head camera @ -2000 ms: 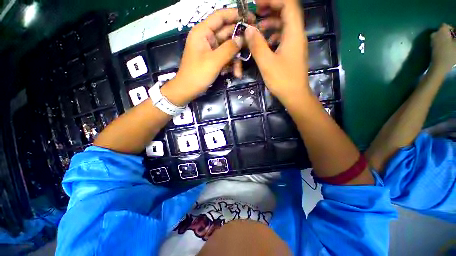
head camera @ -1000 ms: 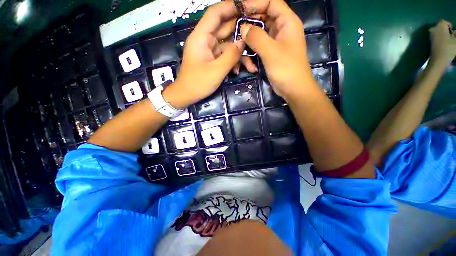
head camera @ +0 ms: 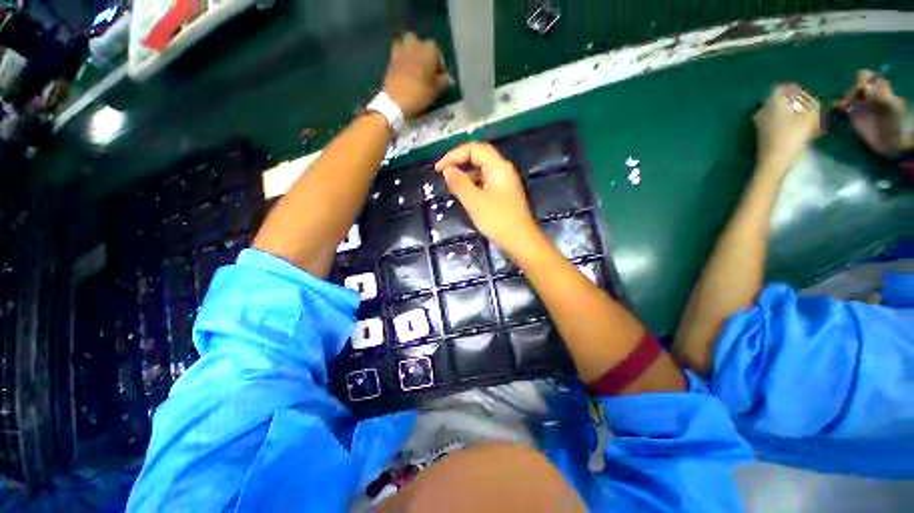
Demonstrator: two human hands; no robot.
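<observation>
My left hand [head camera: 416,78] is stretched past the white strip, beside the grey post, with fingers curled; I cannot tell whether it holds anything. My right hand [head camera: 488,190] is over the far part of the black blister tray [head camera: 504,261], thumb and index finger curled towards each other; no part shows between them. White square units [head camera: 412,324] sit in left tray pockets. Black housings with thin white rims [head camera: 416,373] lie in the nearest row. Small white bits [head camera: 438,215] are scattered in the tray near my right fingertips.
The grey post [head camera: 473,60] rises at the worn white strip [head camera: 601,66]. A small square frame [head camera: 542,18] lies beyond it. White bits [head camera: 632,170] lie on the green surface. A second dark tray [head camera: 170,250] is at left. Another person's hand [head camera: 788,125] is at right; further hands show beyond.
My hands have separated; my left hand has moved to the far side, my right stays over the tray. The housing held between them is no longer seen there. The view has shifted.
</observation>
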